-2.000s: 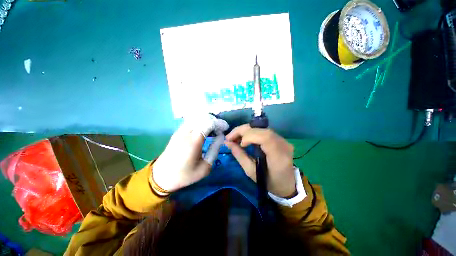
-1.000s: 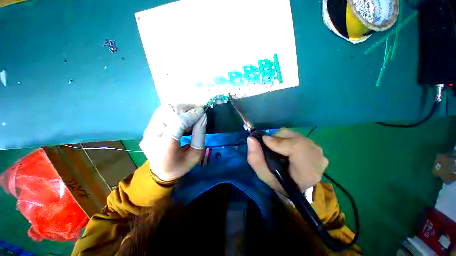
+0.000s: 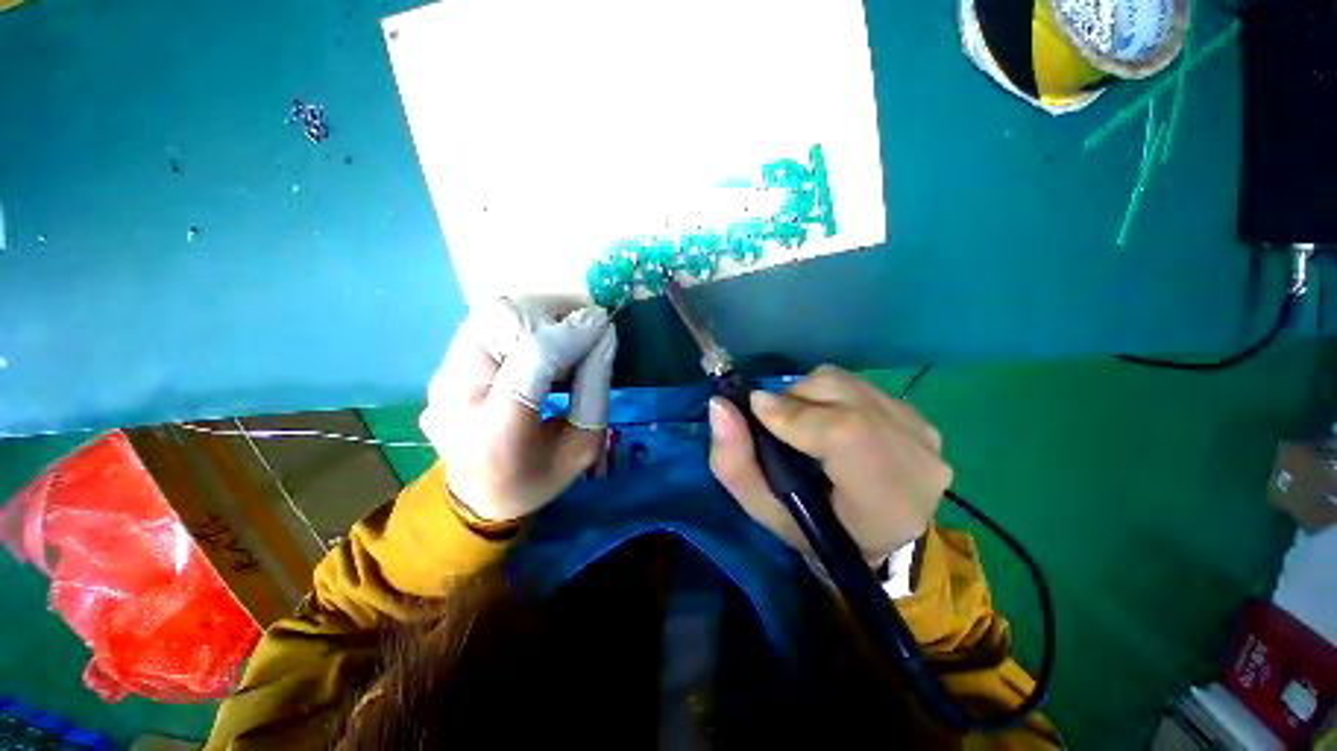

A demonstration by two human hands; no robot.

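A green PCB panel [image 3: 701, 250] of several joined boards lies on the pale work card [image 3: 645, 103], near its front edge. My left hand [image 3: 513, 396], with white finger cots, is at the panel's left end; its fingertips are pinched together beside a thin strand, and whether they grip the strand or the panel is unclear. My right hand [image 3: 843, 455] holds the soldering iron [image 3: 799, 477] by its black handle. The iron's tip points up-left and reaches the panel's front edge, left of its middle.
Small dark components [image 3: 310, 121] lie left of the card. The round holder [image 3: 1078, 52], green offcut sticks [image 3: 1158, 125] and a black soldering station [image 3: 1287, 132] stand at right. A cardboard box [image 3: 271, 506] with a red bag [image 3: 132, 572] is below left.
Since the first frame my hands have moved apart and the iron has swung from upright to pointing up-left onto the panel. The panel now reaches farther left; the card appears shifted up-left.
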